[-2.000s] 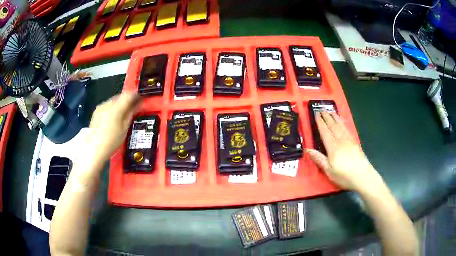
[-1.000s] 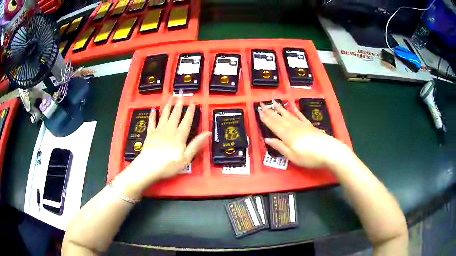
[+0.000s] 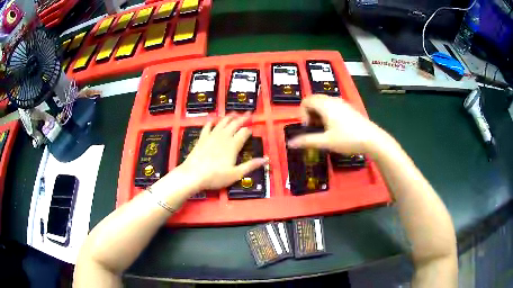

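The red phone tray (image 3: 197, 212) holds black phones in two rows of pockets. The back-left phone (image 3: 165, 93) shows a dark back; the other back-row phones show white labels in their bays (image 3: 242, 81). The front-left phone (image 3: 152, 157) has a battery with gold emblem fitted. My left hand (image 3: 216, 154) lies with spread fingers over the phones in the second and third front pockets, partly hiding them. My right hand (image 3: 332, 125), blurred, is bent above the phone in the fourth front pocket (image 3: 307, 169); whether it grips anything is unclear. Several loose batteries (image 3: 309, 238) lie by the tray's near edge.
A second red tray (image 3: 194, 49) with yellow-faced phones stands at back left. A desk fan (image 3: 31, 67) and a separate phone (image 3: 62, 207) on white paper are at left. A white handheld device (image 3: 479, 121) and a blue item (image 3: 448, 64) are at right.
My left hand has moved right, uncovering the front-left phone. My right hand has risen from flat to bent, near the fourth front pocket. The view has shifted slightly.
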